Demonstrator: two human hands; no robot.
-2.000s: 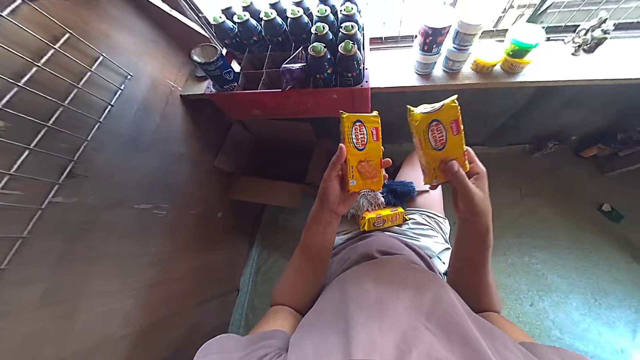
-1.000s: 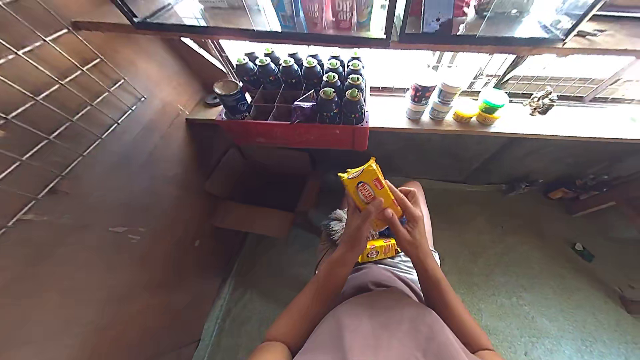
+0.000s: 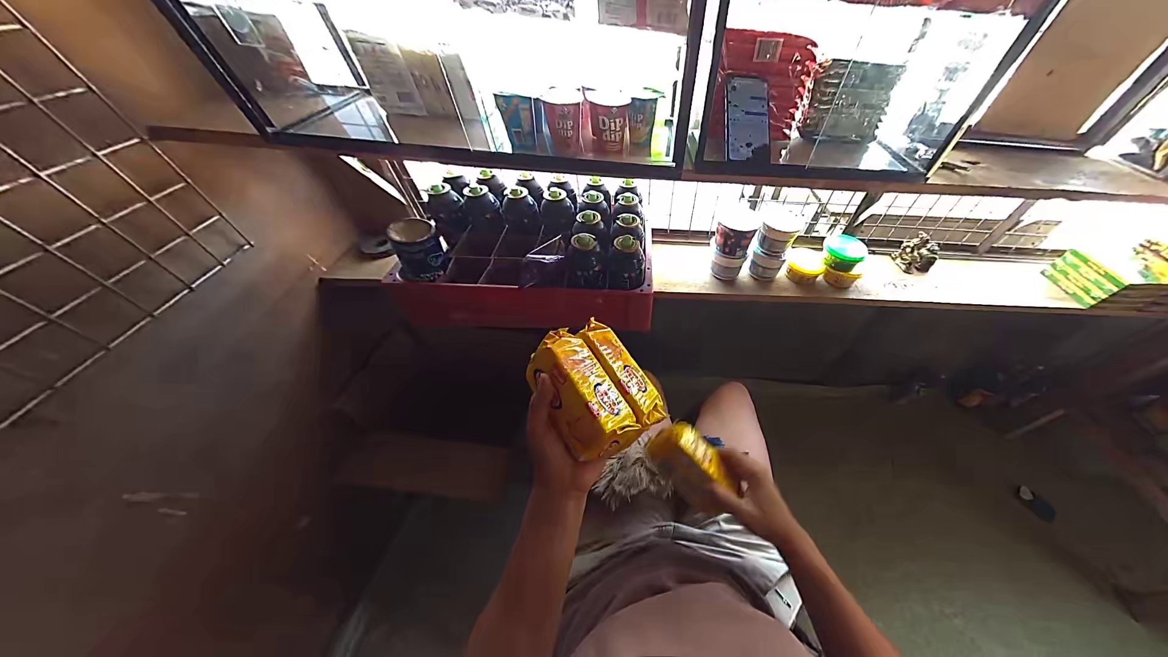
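Observation:
Two yellow foil snack packs (image 3: 593,391) stand side by side, held from the left and below by my left hand (image 3: 558,447). My right hand (image 3: 753,497) grips another yellow foil pack (image 3: 691,461), slightly blurred, just to the right and a little lower, above my lap. Beneath the packs a pale, stringy duster-like bundle (image 3: 634,473) shows partly between my legs.
A red crate (image 3: 529,306) of dark bottles is on the window ledge ahead, beside a dark mug (image 3: 418,246). Small tubs (image 3: 805,265) are on the ledge to the right. Above is a glass display case (image 3: 698,169); an open cardboard box (image 3: 420,465) lies left of my legs, and a wire rack (image 3: 100,210) is far left.
The pack that lay on my lap a second ago is gone from there, and my right hand now holds a pack. My left hand holds two together. The view has tilted up.

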